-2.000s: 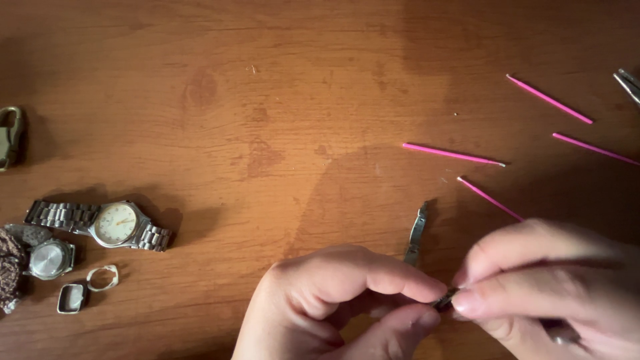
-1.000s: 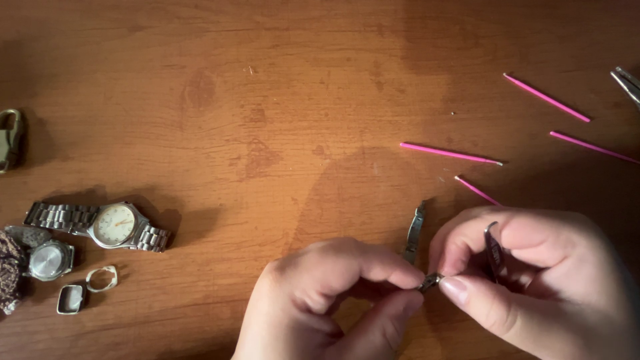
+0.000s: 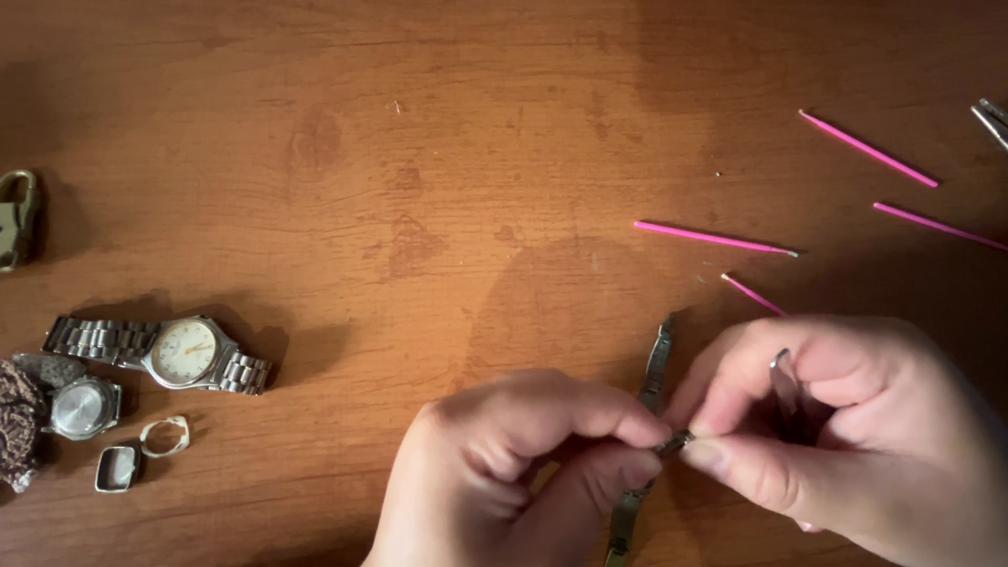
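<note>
Between the thumb and forefinger of my left hand (image 3: 528, 465) is one end of a small dark metal piece (image 3: 675, 442), perhaps a watch bracelet link. The fingertips of my right hand (image 3: 835, 433) pinch its other end. A slim metal tool (image 3: 781, 378), possibly tweezers, is tucked in my right palm, its bent tip pointing up. A metal watch bracelet (image 3: 656, 366) runs on the table behind and below my fingertips; its middle is hidden by them.
Several pink micro-applicator sticks (image 3: 713, 237) lie at the right, near metal tool tips (image 3: 991, 124). At the left are a wristwatch (image 3: 183, 353), a watch case (image 3: 83, 408), a ring-shaped frame (image 3: 165, 436), a small rectangular case (image 3: 118, 469), brown braided material (image 3: 17, 417) and a padlock (image 3: 16, 220).
Since the oldest frame, my right hand has turned, bringing the metal tool's bent tip into sight. The lower part of the bracelet now shows below my fingers. Both hands still pinch the small piece.
</note>
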